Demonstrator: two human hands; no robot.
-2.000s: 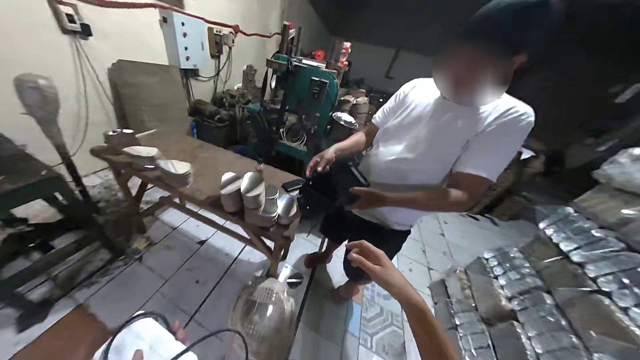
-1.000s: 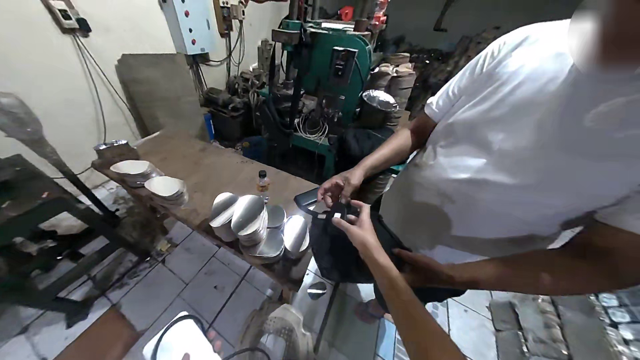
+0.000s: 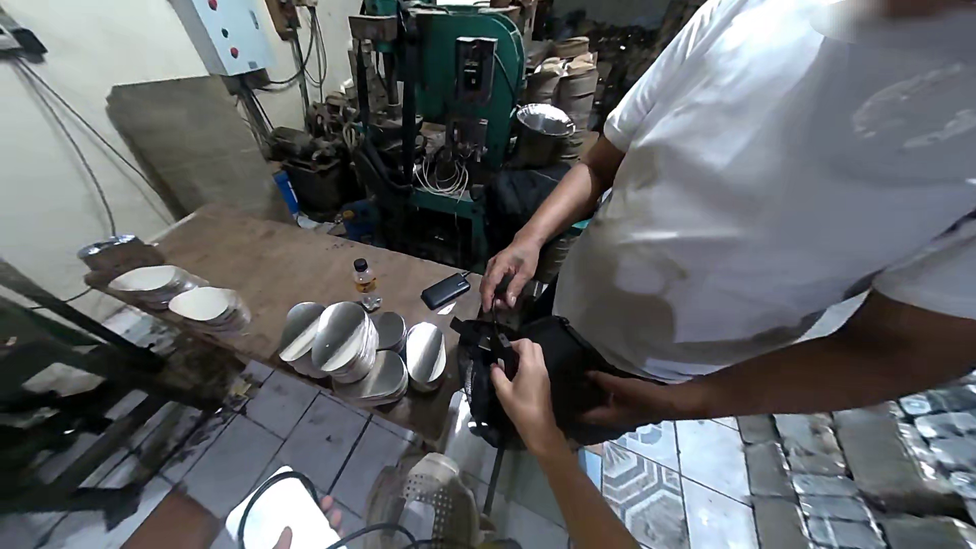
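Observation:
At the bottom left, my left hand [image 3: 329, 515] holds a white flat device [image 3: 267, 509] with a black cable [image 3: 242, 526] looped over it. My right hand [image 3: 526, 385] touches a black strap or buckle on a black bag [image 3: 568, 343], its thumb and fingers closed on that part. A person in a white shirt [image 3: 686, 229] supports the bag from beneath with one hand [image 3: 621, 400] and pinches a thin dark cord above it with the other hand [image 3: 509, 274]. A black power bank [image 3: 445, 290] lies on the wooden table just left of the bag.
Stacks of round metal discs [image 3: 347, 339] and a small bottle [image 3: 366, 284] stand on the wooden table [image 3: 252, 252]. Behind is a green machine [image 3: 465, 84]. A translucent plastic chair [image 3: 427, 496] is low in front; wrapped bundles [image 3: 839, 473] lie at right.
My right hand has reached from open air to the bag. The view has come nearer to the table and the person. The person's hands remain at the bag.

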